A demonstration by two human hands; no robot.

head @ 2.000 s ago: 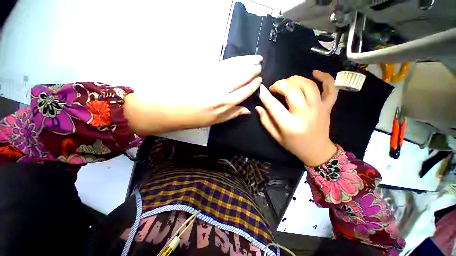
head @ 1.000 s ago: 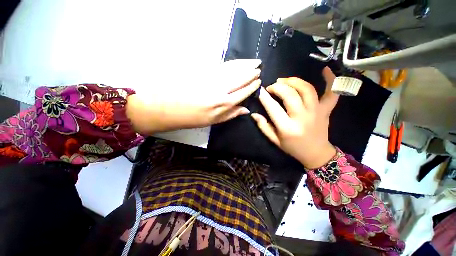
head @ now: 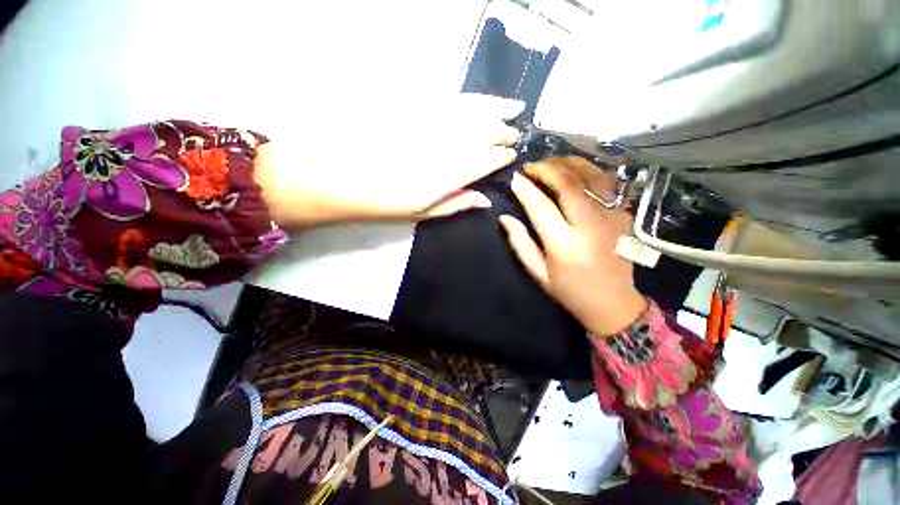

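Note:
A black garment panel [head: 474, 286] lies on the white machine table under the sewing machine head [head: 711, 89]. The presser foot area [head: 528, 140] is just beyond my fingertips; the needle cannot be made out. My left hand [head: 424, 163] lies flat at the panel's left side, fingers pointing right, overexposed to white. My right hand [head: 572, 237] rests on the panel with fingers spread, its upper fingers partly behind the machine parts. Both hands press on the cloth, fingertips close together near the foot.
Red-orange thread snips [head: 720, 314] lie at the right beside the machine. A crumpled off-white fabric heap [head: 839, 414] is at the lower right. Small black scraps dot the white lower shelf [head: 567, 444]. A checked apron [head: 365, 385] covers my lap.
The view has shifted, so the machine head fills more of the upper right and the orange handles are no longer seen. My hands are still on the panel, now closer to the foot.

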